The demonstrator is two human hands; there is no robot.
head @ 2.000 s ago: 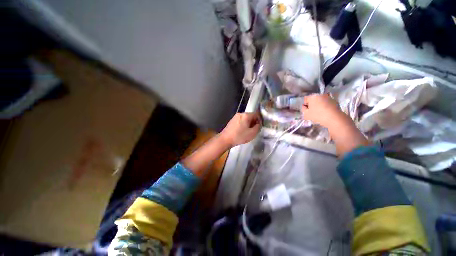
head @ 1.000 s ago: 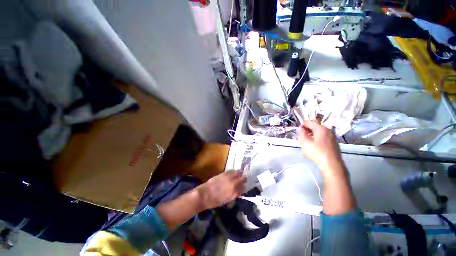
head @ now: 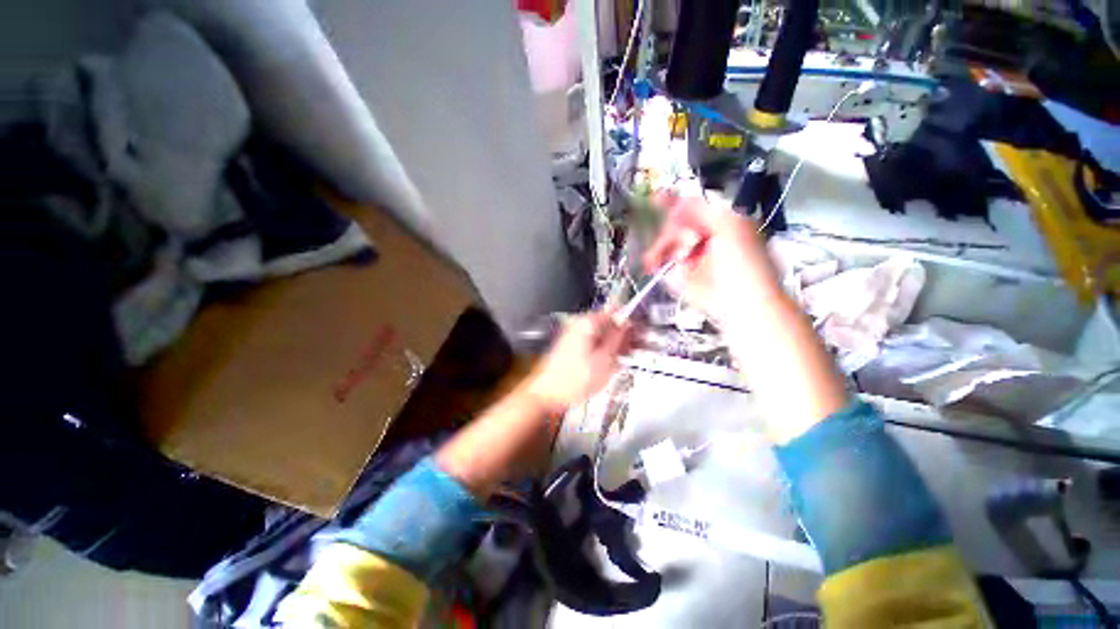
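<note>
My left hand and my right hand are raised over the trough's left corner, the right one higher and blurred. A short taut stretch of white cable runs between them, and both hands are closed on it. A thin white cord hangs below my left hand to the tabletop. A white plug block lies on the white table below the hands. The cable's ends inside the hands are hidden.
Crumpled pale paper fills the trough beyond. Dark thread cones stand at the back. A cardboard box and piled clothing lie left. A black strap-like item lies at the near table edge. Black fabric lies far right.
My left hand has moved up and right, and my right hand up and left. They are now close together with the cable stretched between them. The plug block stays on the table.
</note>
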